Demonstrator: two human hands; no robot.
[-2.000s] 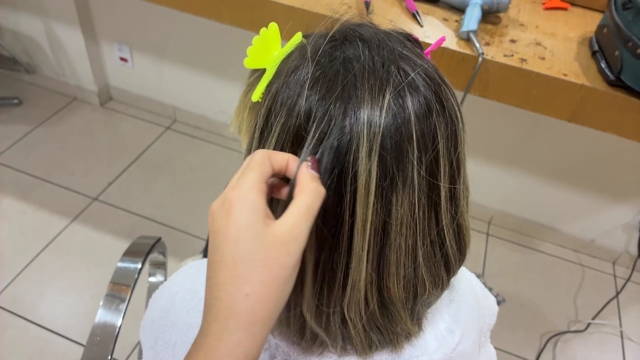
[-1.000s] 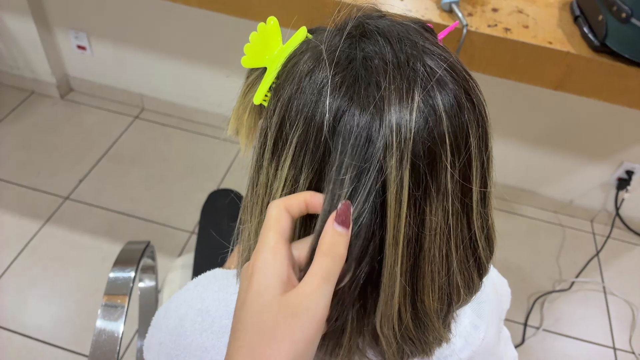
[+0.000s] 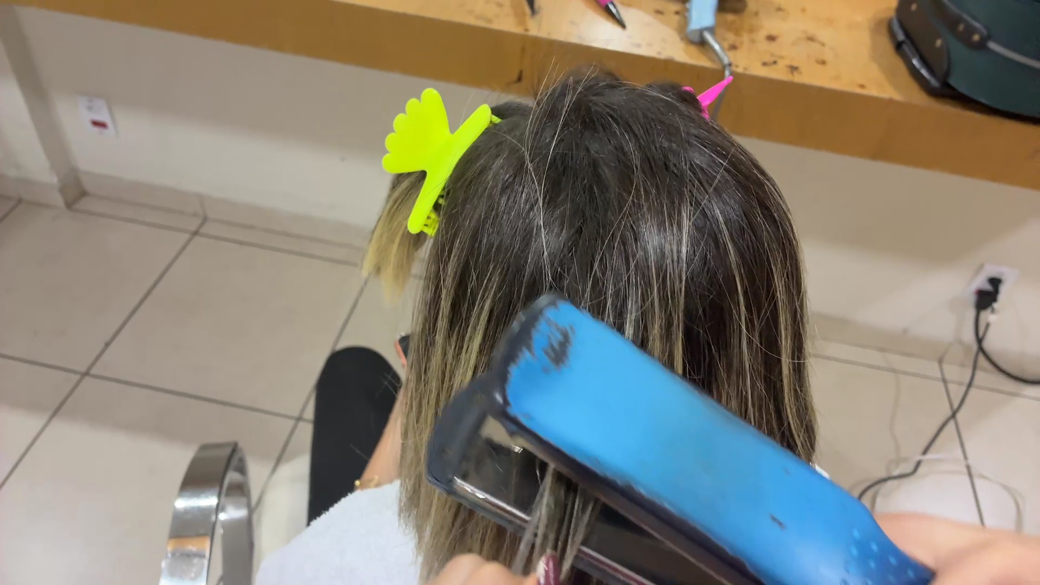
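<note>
A blue hair straightener [image 3: 674, 431] with worn paint lies across the lower back of a seated person's dark, highlighted hair [image 3: 634, 211]. Its dark plates are parted, and a thin lock of hair [image 3: 561, 504] runs between them. At the lower right edge, my right hand [image 3: 959, 548] grips the straightener's handle. My left hand [image 3: 504, 570], mostly cut off by the bottom edge, pinches the lock's lower part below the plates. A neon yellow claw clip [image 3: 439, 154] holds hair at the head's left side, and a pink clip [image 3: 711, 93] sits at the upper right.
Beyond the head runs a wooden counter [image 3: 455, 41] bearing a light blue-handled tool [image 3: 701, 18] and a dark green case [image 3: 983, 49]. A metal chair armrest [image 3: 207, 520] stands lower left. Black cords hang from a wall outlet [image 3: 993, 280] at right. A white towel [image 3: 349, 540] covers the shoulders.
The blue straightener and my right hand have come into view from the lower right. My left hand has moved down from the middle of the hair to the bottom edge.
</note>
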